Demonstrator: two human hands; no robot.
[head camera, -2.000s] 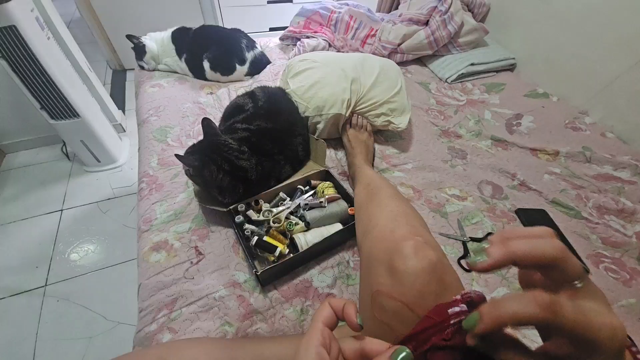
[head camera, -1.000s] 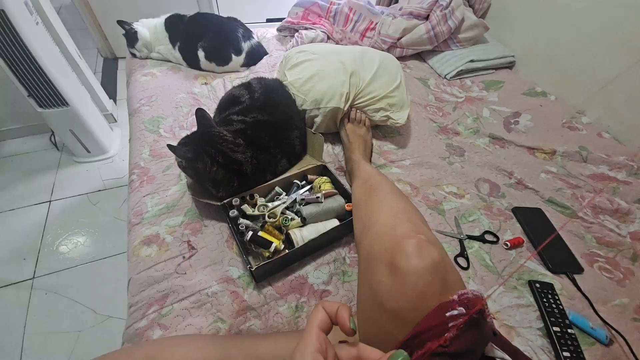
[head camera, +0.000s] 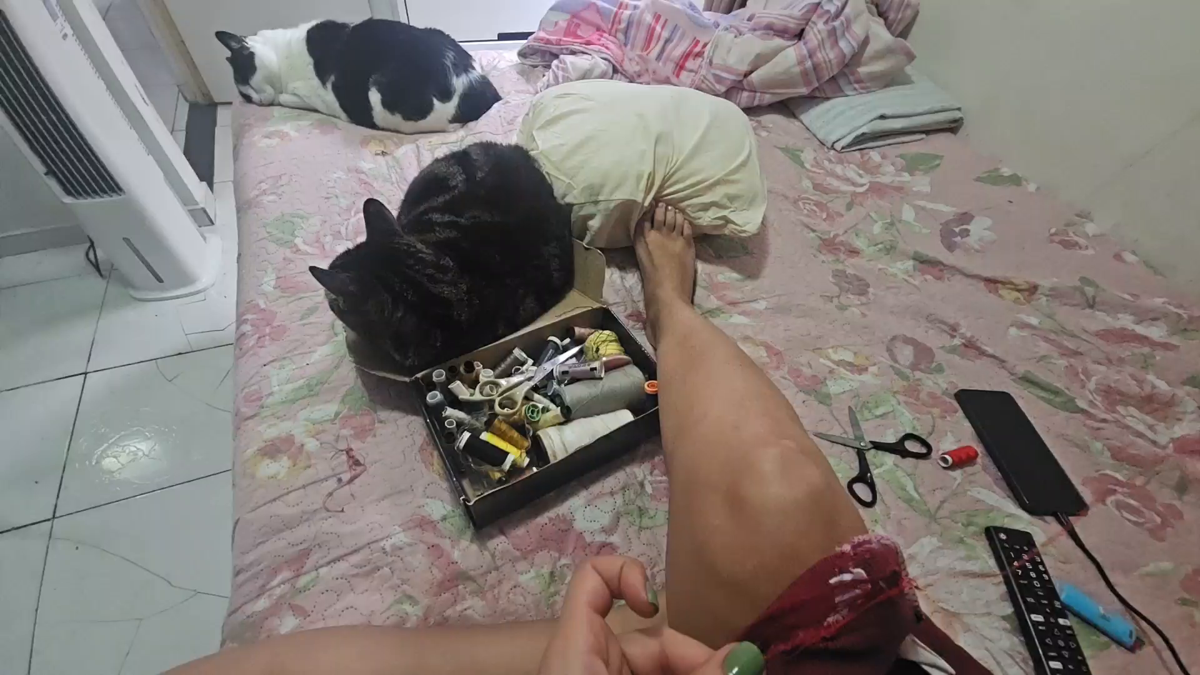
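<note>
My left hand (head camera: 628, 623) is at the bottom middle, fingers curled, beside the dark red cloth (head camera: 834, 600) over my thigh; whether it pinches anything is hidden by the frame edge. My right hand is out of view. Black-handled scissors (head camera: 867, 447) lie with blades apart on the floral bedspread, right of my knee, and a spool of red thread (head camera: 958, 457) lies just beside them. Left of my leg stands an open box (head camera: 562, 483) full of thread spools, with light-handled scissors (head camera: 534, 380) on top.
A black cat (head camera: 469, 253) lies against the box, a black-and-white cat (head camera: 375, 75) farther back. My foot touches a cream pillow (head camera: 647, 150). At right are a phone (head camera: 1020, 450) with a cable, a remote control (head camera: 1036, 600) and a light-blue object (head camera: 1097, 614).
My right hand, over the right side of the bed two seconds ago, has left the view. A red thread stretched toward the right one second ago no longer shows plainly there.
</note>
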